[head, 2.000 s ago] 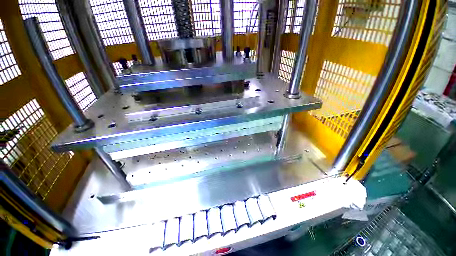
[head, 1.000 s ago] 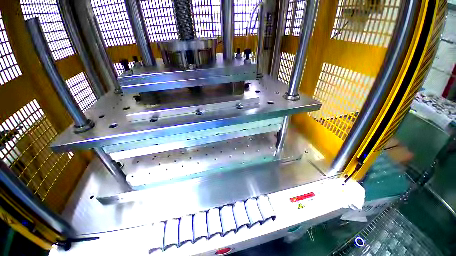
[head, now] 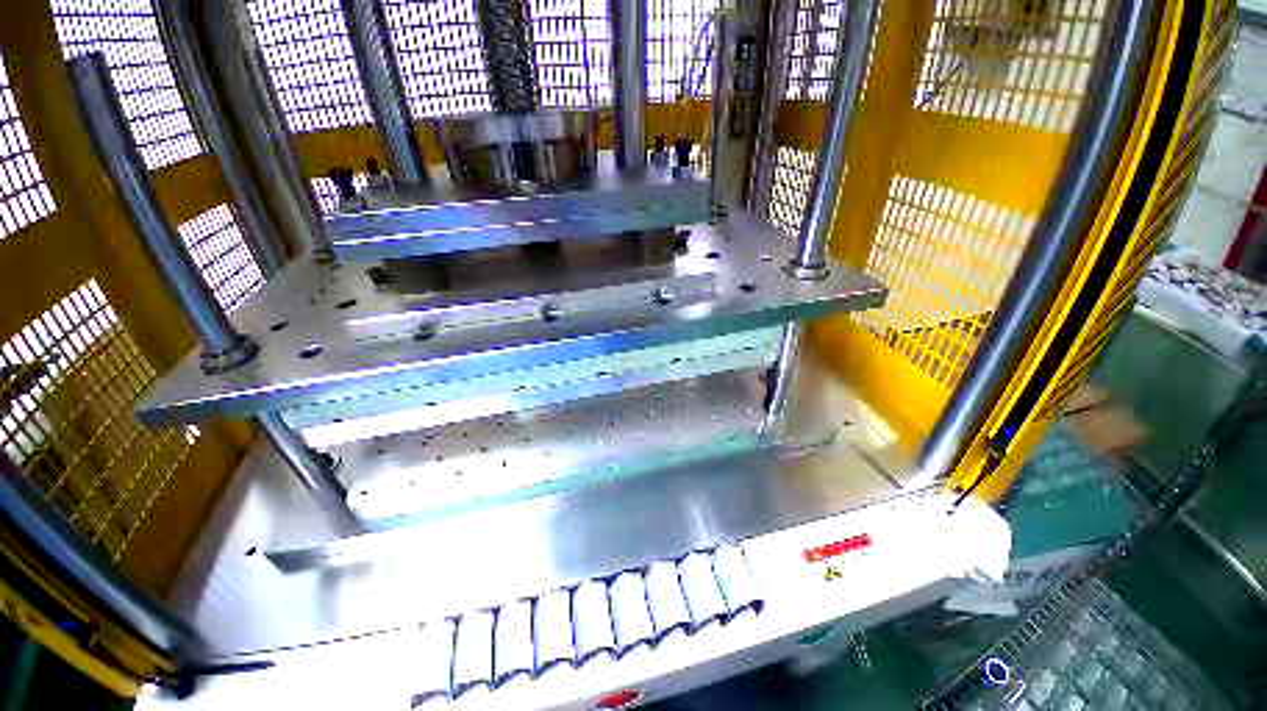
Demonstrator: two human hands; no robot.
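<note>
Several white curved shell workpieces (head: 592, 620) with dark edges lie side by side in a slightly slanting row on the white front ledge (head: 889, 572). Behind them is the perforated bed plate (head: 556, 433). The thick steel platen (head: 514, 340) stands above the bed, with a pale green band beneath it. Neither of my hands is in the picture.
Shiny guide posts (head: 830, 139) and a yellow mesh guard (head: 889, 153) surround the press. A red-and-white warning label (head: 838, 547) and a red button (head: 618, 699) are on the ledge. A wire rack with clear trays (head: 1098, 660) stands at lower right.
The view has shifted very slightly. The workpieces and the platen have not moved.
</note>
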